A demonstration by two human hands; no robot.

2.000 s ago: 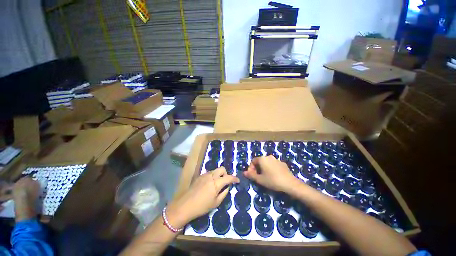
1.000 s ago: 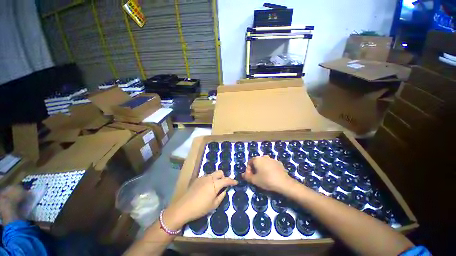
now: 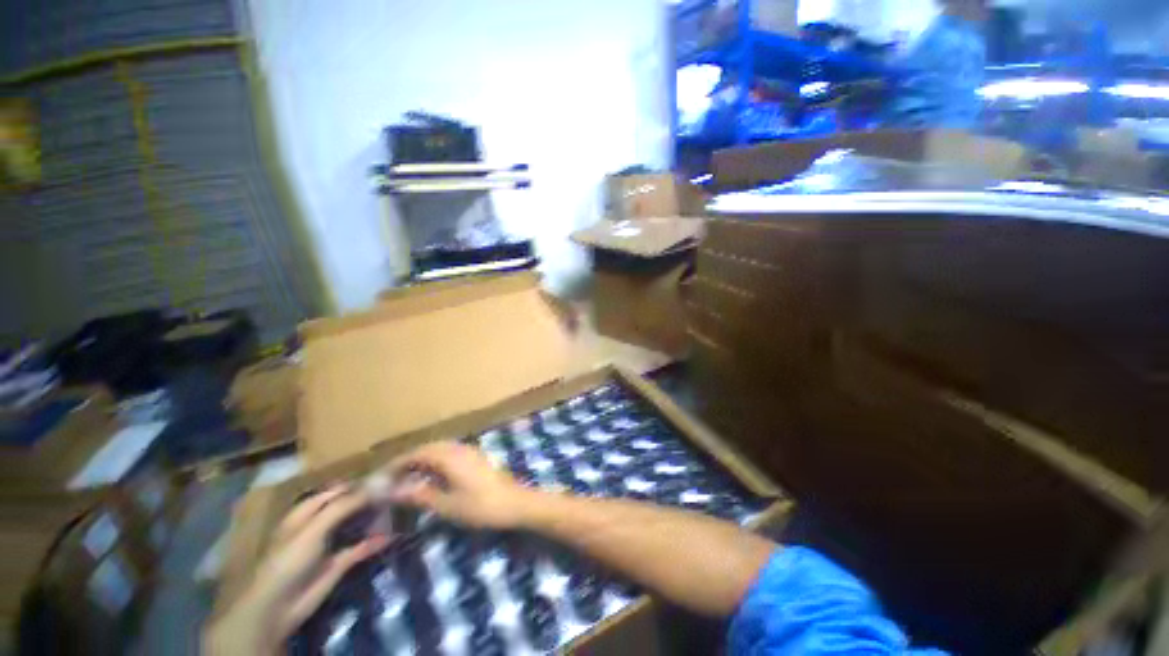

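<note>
The open carton [image 3: 756, 513] holds rows of round black parts [image 3: 583, 442] with white between them, all blurred by motion. My left hand [image 3: 298, 564] is over the carton's left part, fingers spread around a dark part, its wrist near the bottom edge. My right hand [image 3: 464, 487] comes in from the right in a blue sleeve, fingers curled and close to the left fingertips. A small pale blur shows between the fingertips; whether either hand grips anything is too blurred to tell.
The carton's raised flap [image 3: 430, 365] stands behind it. Tall stacked brown cartons [image 3: 897, 333] fill the right side. An open carton [image 3: 641, 288] and a small rack [image 3: 455, 212] stand behind. A person in blue [image 3: 946, 71] is far back, near blue shelving [image 3: 795, 64].
The view has swung right, so the work carton sits further left and the stacked cartons fill the right. The neighbour's carton has left the view. The left fingers look more spread.
</note>
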